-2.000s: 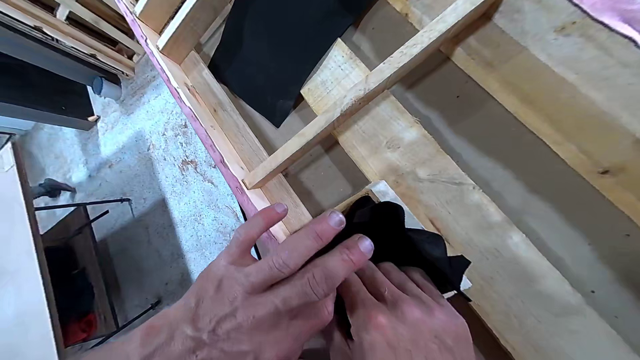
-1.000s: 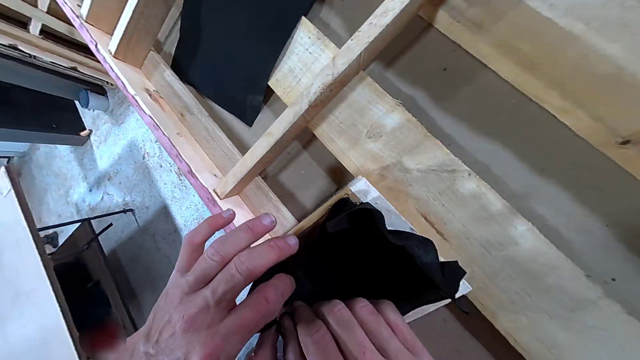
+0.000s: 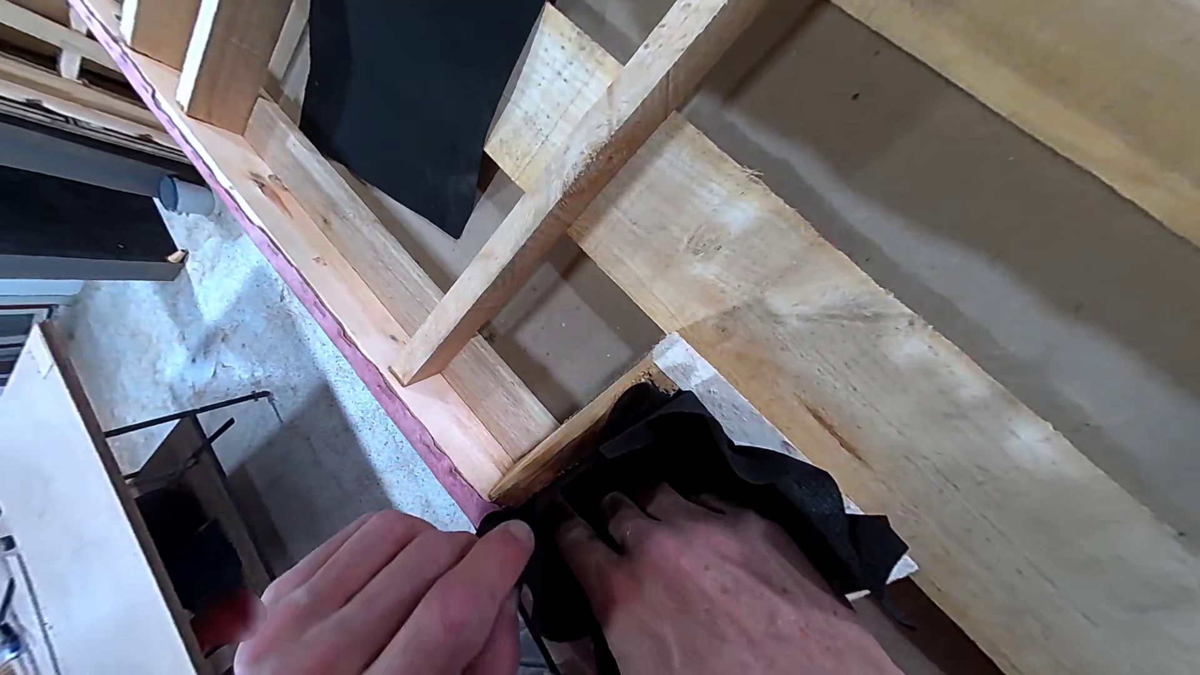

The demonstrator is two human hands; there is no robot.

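Black fabric [image 3: 694,441] lies bunched over the corner of a wooden frame, beside a pale board [image 3: 722,394]. My right hand [image 3: 703,572] presses into the fabric, its fingertips hidden in the folds. At the frame's edge, my left hand [image 3: 403,591] has its fingers curled, with thumb and forefinger pinched on the fabric's near-left edge. Pink material [image 3: 347,347] runs along the outer edge of the frame's light wooden rail [image 3: 328,272].
A wooden crosspiece [image 3: 562,187] and a wide plank [image 3: 844,347] span the frame. Another black sheet [image 3: 403,103] hangs over its upper part. At the left are the concrete floor [image 3: 319,412] and a white-topped panel [image 3: 66,516].
My left hand, earlier spread with fingers extended over the fabric, has moved to the frame's edge and curled its fingers. My right hand now reaches further over the fabric.
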